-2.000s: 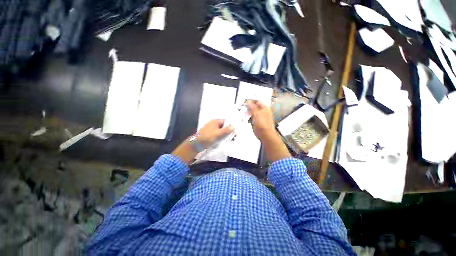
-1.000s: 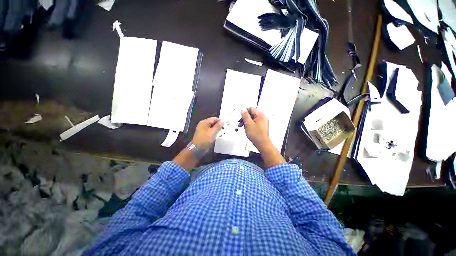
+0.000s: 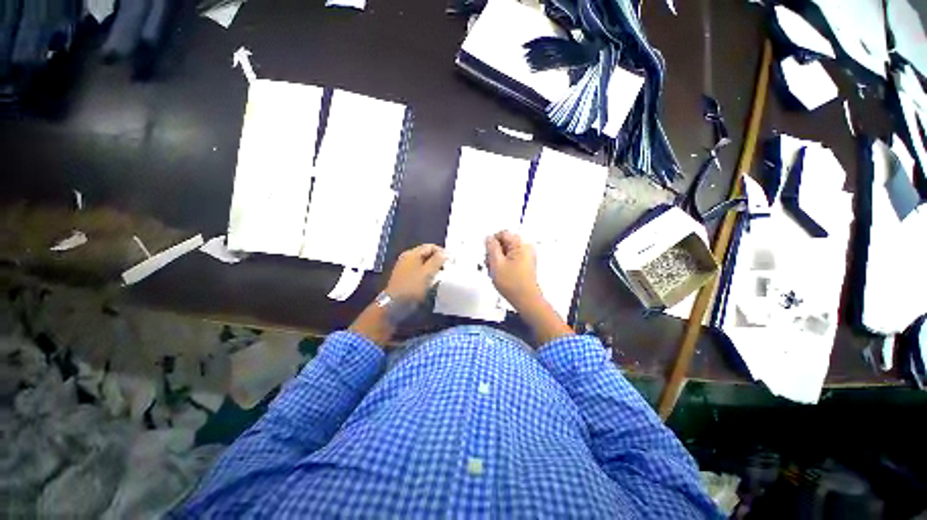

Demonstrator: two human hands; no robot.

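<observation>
A pair of narrow white-topped panel stacks (image 3: 574, 203) with dark layered edges lies in front of me. My left hand (image 3: 415, 274) is at the left edge of the left stack, thumb and fingers brought together. My right hand (image 3: 513, 266) is over the gap between the two stacks, fingertips pinched and pointing down-left. Tiny dark bits show between the hands; whether either hand holds one is too small to tell. An open white box (image 3: 666, 259) with speckled grey-brown contents stands to the right.
Another pair of white-topped stacks (image 3: 274, 168) lies left, a white slip (image 3: 347, 283) at its lower edge. Cut strips (image 3: 581, 93) fan over a block at the back. A wooden stick (image 3: 749, 152) lies right, beside larger paper-topped panels (image 3: 803, 274). Rolled bundles (image 3: 132, 36) lie back left.
The white paper seen between my hands two seconds ago is no longer there, and my hands are farther apart. The view has shifted. Over the last second my hands have moved only slightly.
</observation>
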